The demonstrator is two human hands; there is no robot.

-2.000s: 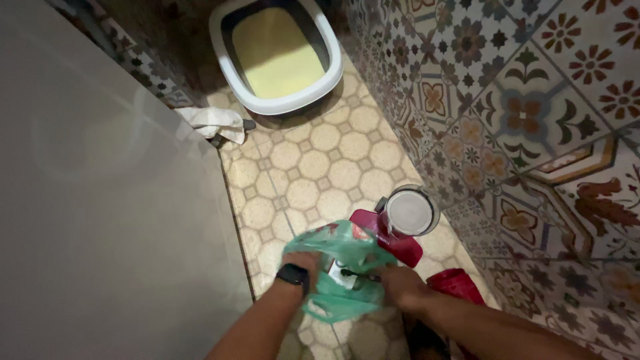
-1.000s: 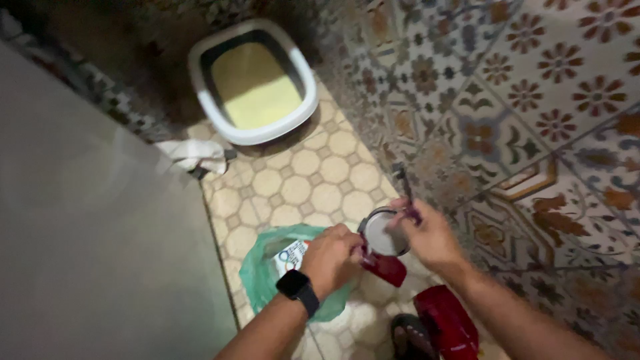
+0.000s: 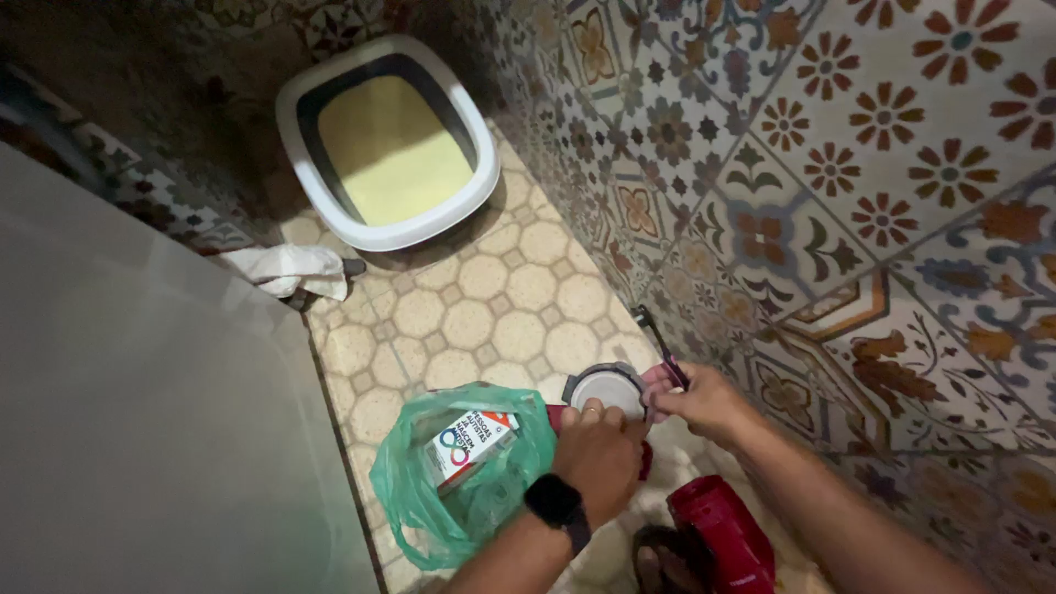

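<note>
My left hand point(image 3: 601, 458), with a dark smartwatch at the wrist, rests its fingers on the pale lid of a round container point(image 3: 609, 389). A dark, thin-handled tool point(image 3: 665, 346), its exact kind unclear, is gripped in my right hand point(image 3: 689, 400) beside the container's right edge. Left of my left hand, a green plastic bag point(image 3: 404, 487) lies open on the floor with a printed carton point(image 3: 472, 450) inside. Part of a red object point(image 3: 555, 417) shows beneath the container and my left hand.
A litter tray with a white rim point(image 3: 487, 177) holds pale yellow material at the back. A white cloth point(image 3: 289, 268) lies by the left panel. A red bag or pouch point(image 3: 726, 536) is beside a foot in dark footwear point(image 3: 672, 561). Patterned tiled wall point(image 3: 759, 235) runs along the right.
Both hands were at the green bag two seconds ago; they are now at the round container. The dark tool shows in my right hand, and the bag sits open without my hands in it.
</note>
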